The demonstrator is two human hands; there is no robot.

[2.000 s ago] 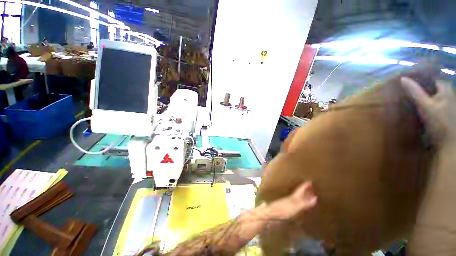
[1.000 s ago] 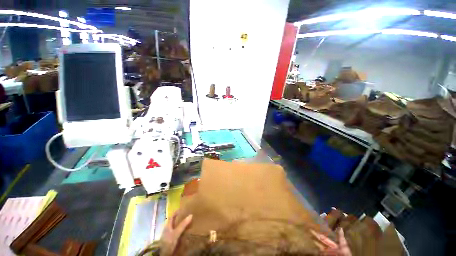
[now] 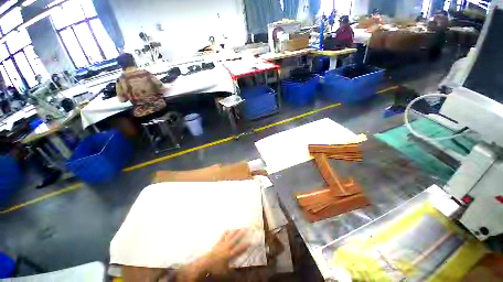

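A blurred hand, which I take as my left hand (image 3: 223, 253), lies over a large white sheet (image 3: 193, 215) with its fingers spread, the forearm coming from the bottom edge. The sheet lies on a stack of brown panels (image 3: 212, 172), whose edges show behind, below and to the right. My right hand is not in view. The yellow sewing template (image 3: 380, 250) is at lower right, blurred, with something brown at its right end by the picture's edge. Whether the hand grips the sheet's edge is not visible.
Brown strips (image 3: 333, 201) lie on the dark table (image 3: 292, 190) beside a white paper sheet (image 3: 303, 140). The white machine head (image 3: 482, 204) stands at right. Blue bins (image 3: 99, 157), a seated person (image 3: 140, 91) and worktables are beyond the floor's yellow line.
The view has swung left from the machine to the stack. The brown panel earlier held in both hands is no longer seen in them. My left hand is now over the white sheet.
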